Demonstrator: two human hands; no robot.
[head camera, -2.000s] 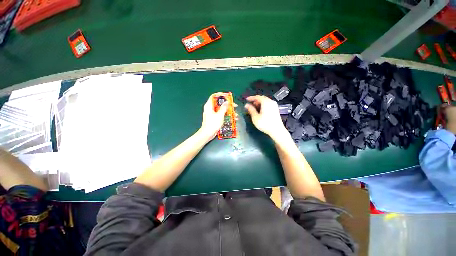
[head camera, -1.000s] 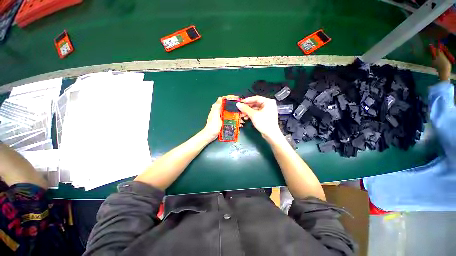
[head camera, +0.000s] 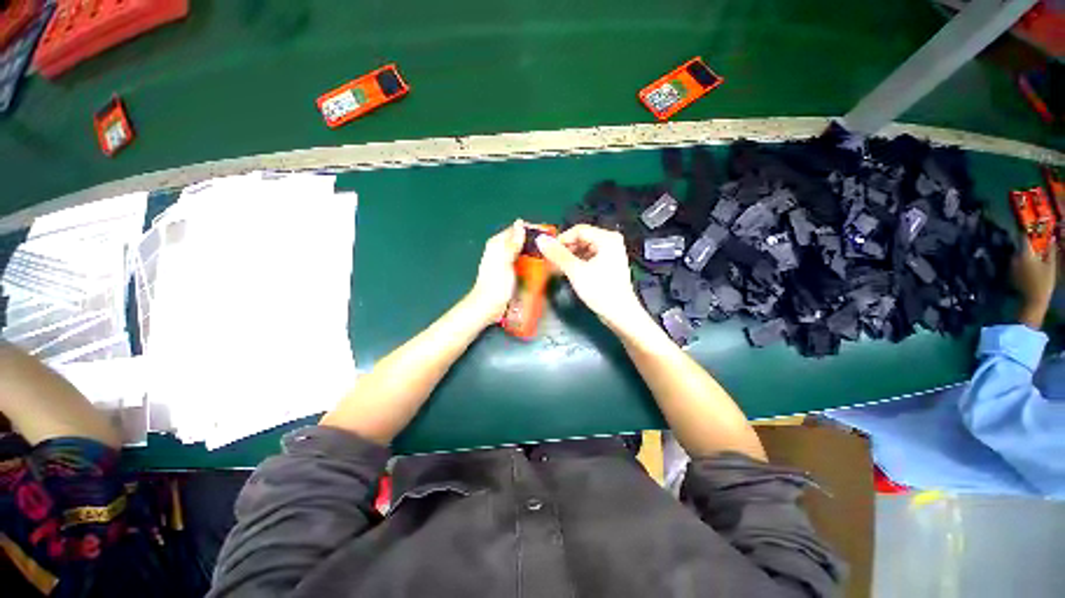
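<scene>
An orange handheld device unit (head camera: 529, 299) is held above the green bench in front of me, its lower part blurred. A black insert (head camera: 534, 241) shows at its upper end between my hands. My left hand (head camera: 500, 271) grips the unit along its left side. My right hand (head camera: 590, 266) has its thumb and fingers at the upper right of the unit, on the black insert. The fingertips partly hide the insert. A large pile of black parts (head camera: 818, 251) lies to the right.
White label sheets (head camera: 251, 304) lie stacked at the left. Beyond the pale edge rail (head camera: 467, 150), orange units (head camera: 363, 96) lie on the green conveyor. A grey metal bar (head camera: 934, 64) slants at the upper right. Workers' arms (head camera: 1014, 350) show at both sides. A brown carton (head camera: 823, 491) is below bench level.
My right hand has come left from beside the pile to the unit's upper end, where a black insert now shows. The unit's angle has changed. The conveyor units have moved left.
</scene>
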